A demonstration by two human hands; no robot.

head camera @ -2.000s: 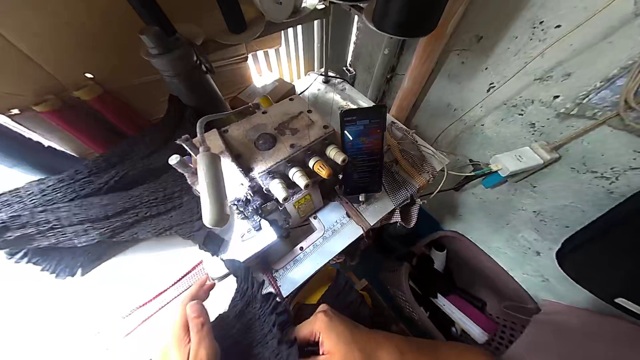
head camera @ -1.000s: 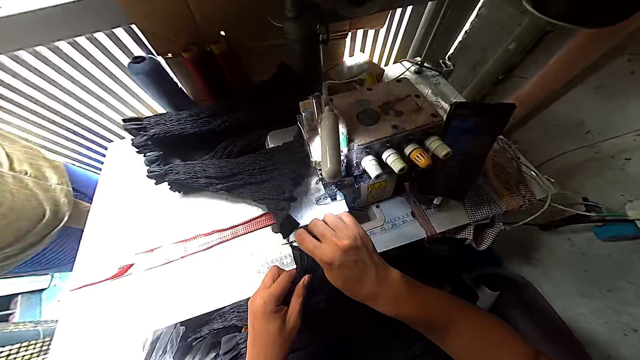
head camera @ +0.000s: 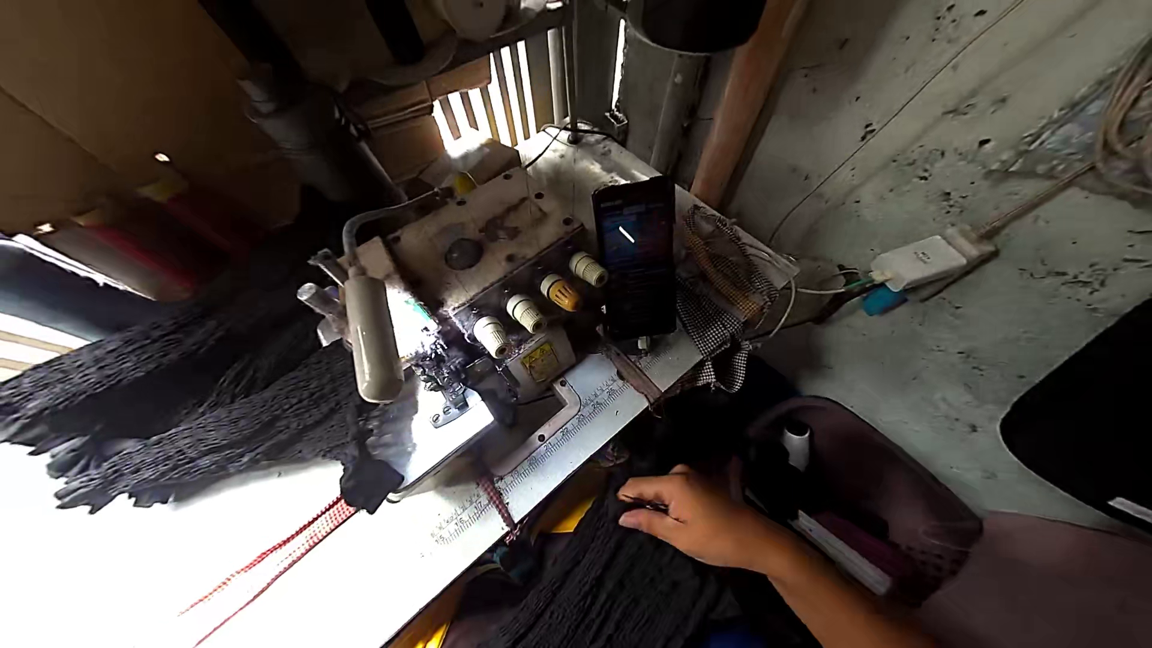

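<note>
My right hand (head camera: 688,522) pinches the upper edge of a dark crinkled fabric piece (head camera: 612,576) hanging below the table's front edge. My left hand is out of view. More dark crinkled fabric (head camera: 216,432) lies bunched on the table left of an overlock sewing machine (head camera: 486,234). One end of that fabric rests near the machine's presser foot (head camera: 450,407), and I see none under the foot. A red and white checked strip (head camera: 310,531) lies on the white tabletop (head camera: 405,576).
A smartphone (head camera: 637,261) stands against the machine's right side. Checked cloth scraps (head camera: 720,297) lie behind it. A plastic basket (head camera: 864,450) holding things stands right of the table. A white adapter (head camera: 927,263) hangs by the wall, and thread cones (head camera: 135,234) stand at left.
Both hands were together on dark fabric near the presser foot; my right hand is now below the table edge with fabric, and my left has left the view. The view has swung right.
</note>
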